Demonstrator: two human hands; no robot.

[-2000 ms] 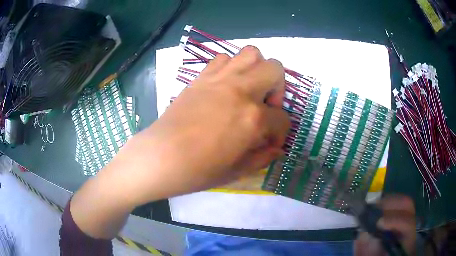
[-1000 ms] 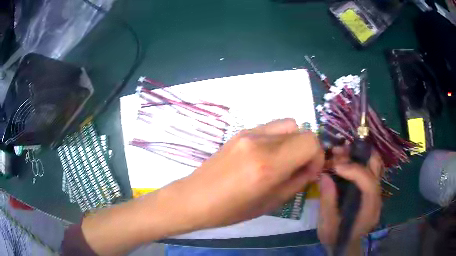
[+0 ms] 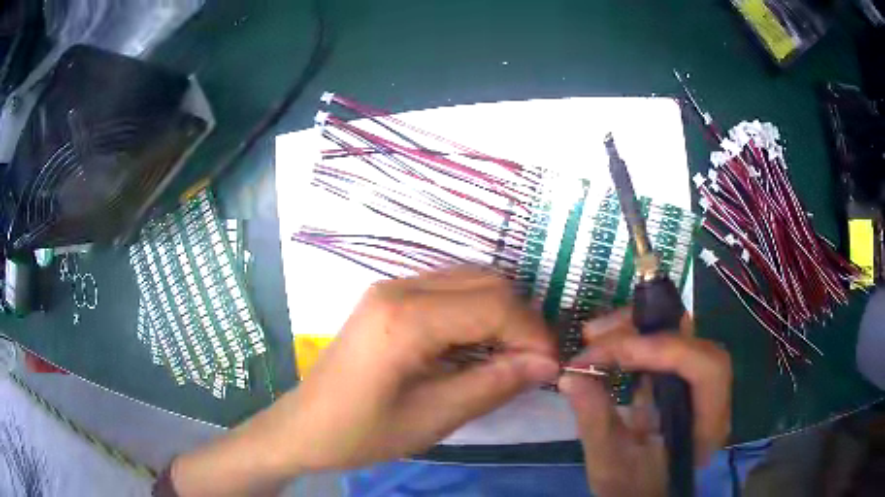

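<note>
The green PCB panel (image 3: 553, 257) lies on the white sheet (image 3: 427, 131), with red-and-black connector leads (image 3: 417, 146) fanned out from its left side. My left hand (image 3: 437, 359) is over the panel's lower left, thumb and index finger pinched on a thin lead. My right hand (image 3: 660, 388) holds the soldering iron (image 3: 660, 311), tip pointing up and away from the panel. Its thumb and index finger pinch a small, blurred, thin lead end close to my left fingertips. My hands hide the panel's lower part.
A heap of loose leads (image 3: 776, 223) lies at right. Spare PCB panels (image 3: 199, 291) and a black fume fan (image 3: 102, 146) are at left. Yellow tape (image 3: 311, 355) crosses the sheet. Bags with yellow labels (image 3: 769, 29) are at upper right, a whitish tub (image 3: 871, 340) at the right edge.
My left hand has moved off the leads and down, and now meets my right fingertips. The right hand and iron have come in from the lead heap to the panel. The view has shifted.
</note>
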